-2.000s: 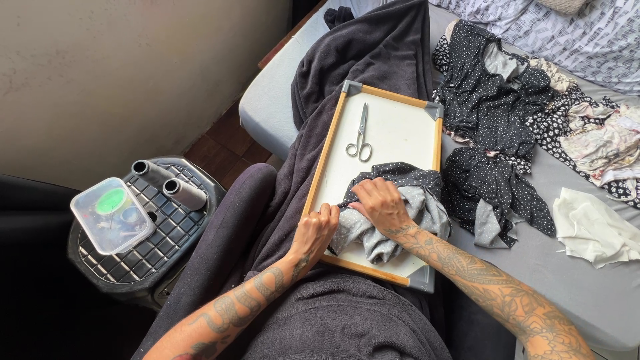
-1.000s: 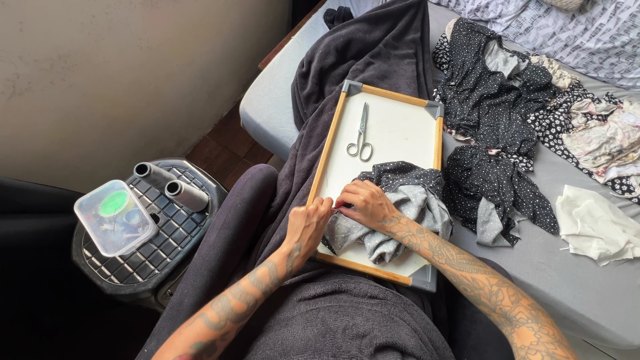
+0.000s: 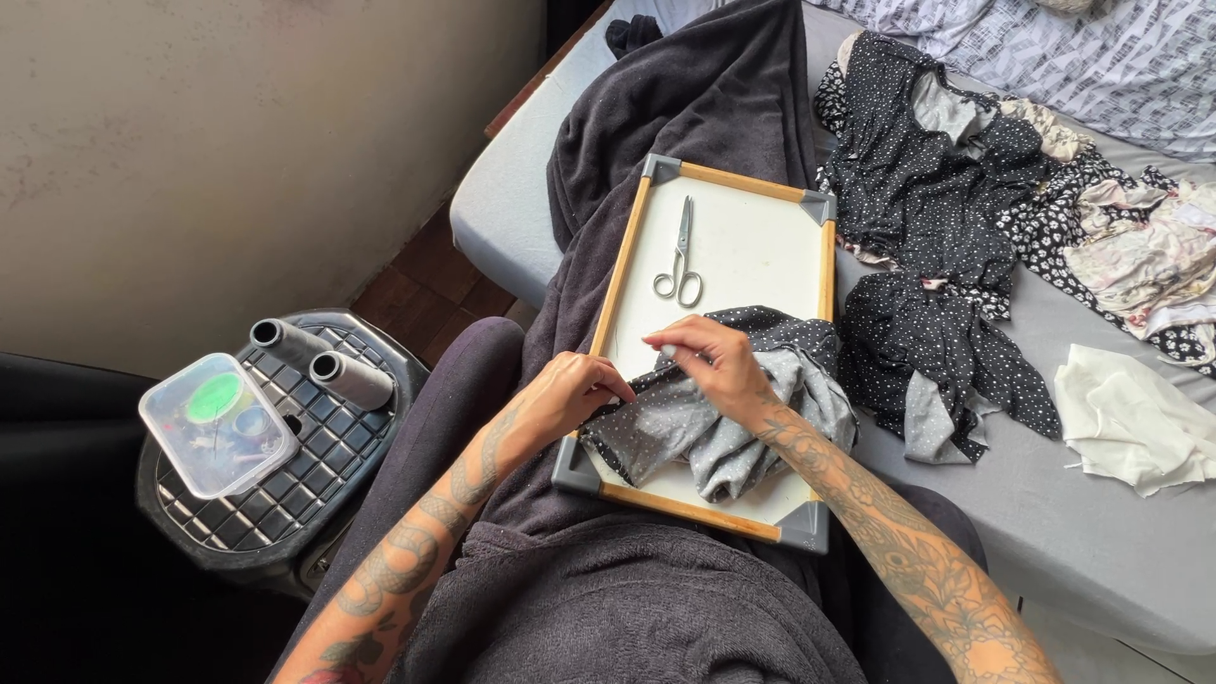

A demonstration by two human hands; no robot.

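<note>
A black fabric with white dots and a grey reverse side [image 3: 731, 437] lies bunched on the lower half of a wood-framed white board [image 3: 750, 237] across my lap. My left hand [image 3: 579, 385] pinches the fabric's left edge between thumb and fingers. Just above the cloth, my right hand [image 3: 708, 361] is raised with its fingertips drawn together; a small pale thing shows at them, too small to name. Whether a needle or thread is there cannot be made out. Metal scissors [image 3: 681, 261] lie on the board beyond my hands, blades pointing away.
At the left, a black ridged stool [image 3: 313, 484] bears two thread spools [image 3: 351, 380] and a clear plastic box [image 3: 218, 427] of small items. Dotted black garments [image 3: 931, 199], floral cloth [image 3: 1140, 256] and a white cloth [image 3: 1130, 418] lie on the bed [image 3: 1121, 532] at the right.
My right hand has lifted up and right, away from my left hand, which it was beside one second ago. The left hand stays at the fabric's edge.
</note>
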